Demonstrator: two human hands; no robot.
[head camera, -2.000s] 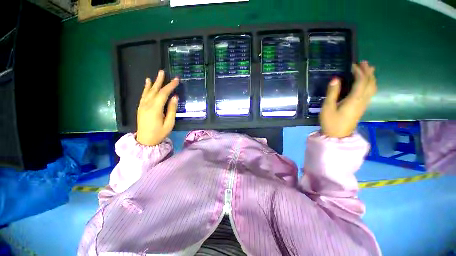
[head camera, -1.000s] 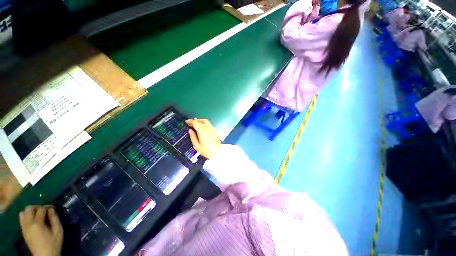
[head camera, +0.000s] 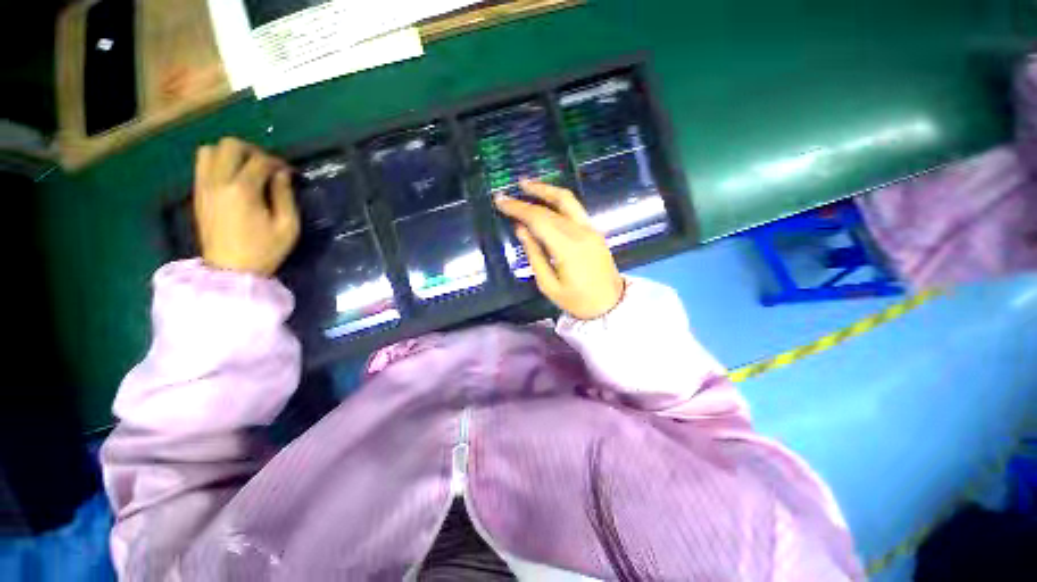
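Observation:
A black phone tray (head camera: 680, 216) lies tilted on the green bench in front of me, with several phones side by side. The rightmost phone (head camera: 614, 159) shows dim rows of text. The phone beside it (head camera: 506, 148) shows green text rows. The two phones to the left, one of them the middle-left phone (head camera: 432, 216), have mostly dark screens with a bright lower edge. My right hand (head camera: 566, 252) is over the green-text phone, fingers apart, holding nothing. My left hand (head camera: 241, 207) is at the tray's left end, fingers bent; what is under it is hidden.
A tan board (head camera: 182, 68) at the back left carries a lone black phone (head camera: 110, 66) and a white printed sheet (head camera: 330, 46). A blue stool (head camera: 813, 256) and part of a person in a pink smock (head camera: 955, 216) are at the right, by yellow-striped floor marking (head camera: 841, 332).
The view has swung back down from the line at the right. My right hand has moved from the rightmost phone to the one beside it. My left hand stays at the tray's left end.

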